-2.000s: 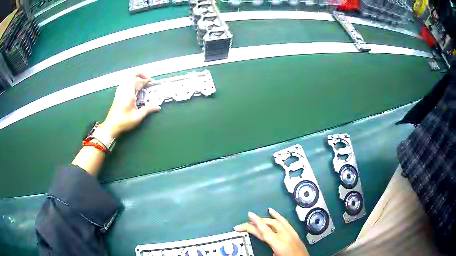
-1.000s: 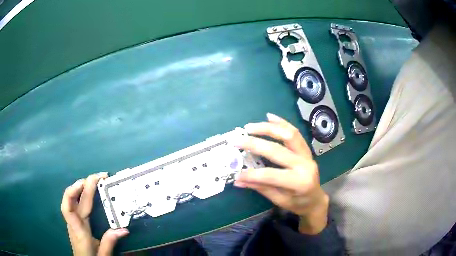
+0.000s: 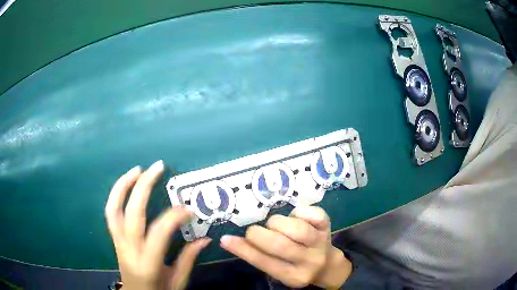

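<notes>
A silver metal frame (image 3: 255,212) lies slanted on the bench in front of me, raised long edge away from me and scalloped edge towards me. Three blue-purple discs (image 3: 273,184) with white rings and pale U-shaped tongues show in its openings. My left hand (image 3: 150,226) is at its left end, blurred, with index finger and thumb around the corner; whether they grip it is unclear. My right hand (image 3: 289,243) is at the scalloped edge, fingers curled and thumb stretched left. Whether it pinches a small part is hidden.
Two part-filled frames, a nearer one (image 3: 401,68) and a farther one (image 3: 452,96), stand to the right, each with two black-ringed discs at the near end. Pale fabric (image 3: 453,192) borders the bench at right. A darker green surface (image 3: 85,34) runs behind.
The metal frame came from the far belt to the bench, and now shows blue discs in its openings. Both hands shifted from its ends to its lower left part.
</notes>
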